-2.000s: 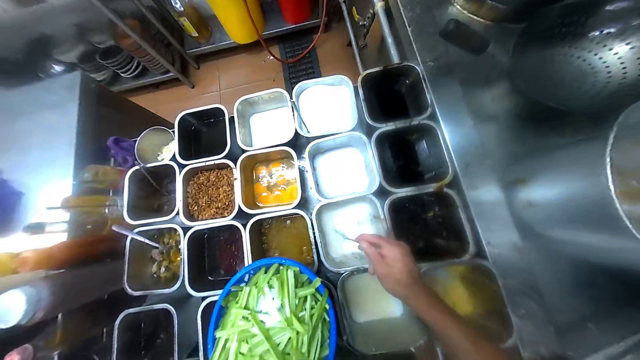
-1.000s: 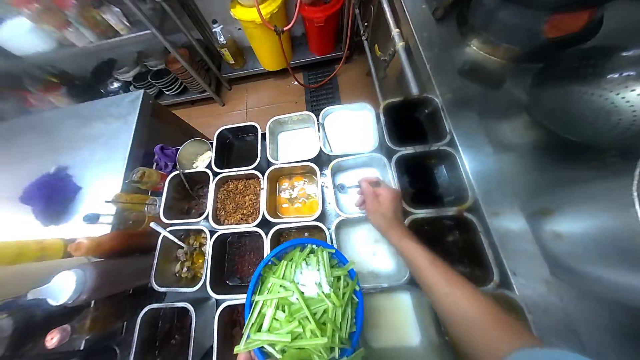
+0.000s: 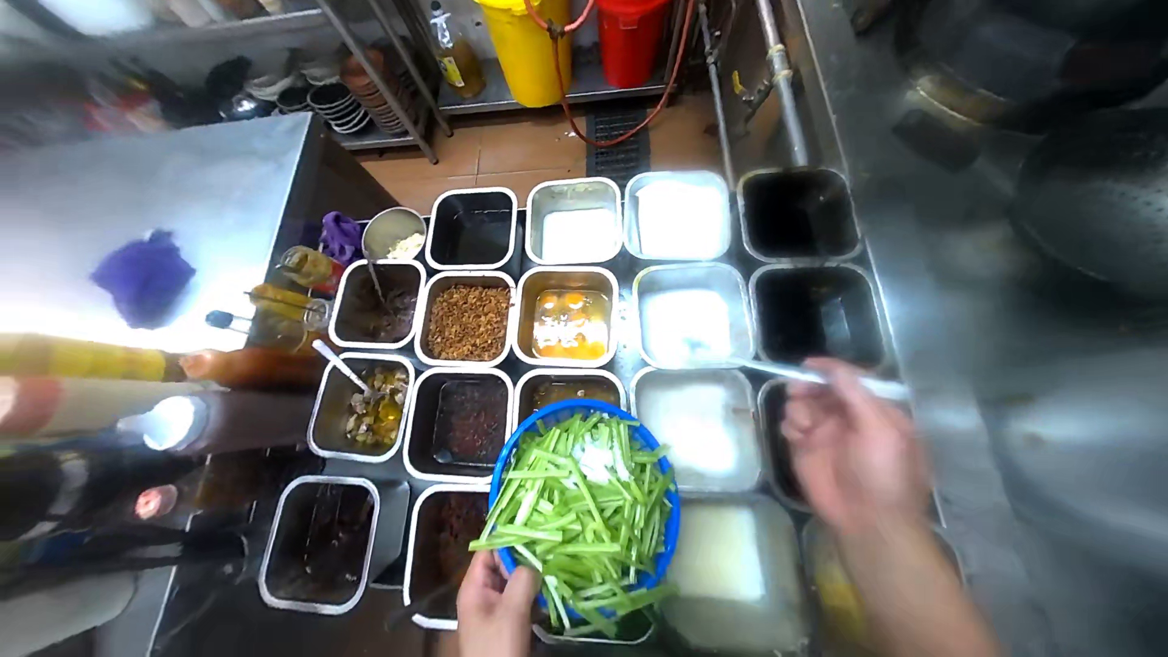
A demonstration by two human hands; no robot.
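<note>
My left hand [image 3: 497, 602] grips the near left rim of a blue plastic basket [image 3: 495, 484] filled with cut green vegetable strips [image 3: 566, 511], which have a white powdery patch on top. To the right, my right hand [image 3: 849, 438] holds a metal spoon [image 3: 794, 372] by its handle, its far end reaching left over the metal tubs of white seasoning. The nearest of these are a middle tub of white powder [image 3: 689, 315] and a lower one [image 3: 698, 429]. Motion blurs the right hand, and the bowl of the spoon is hard to make out.
Around the basket stand square metal tubs: egg yolks [image 3: 572, 319], brown crumbs [image 3: 470, 321], dark red sauce [image 3: 470, 420] and dark liquid [image 3: 817, 315]. Blurred bottles [image 3: 173, 420] lie across the left. A steel counter [image 3: 1004, 411] with a perforated ladle [image 3: 1095, 201] borders the right.
My right hand has moved from the middle white-powder tub toward the right, still with the spoon. My left hand now shows more fully at the basket's rim.
</note>
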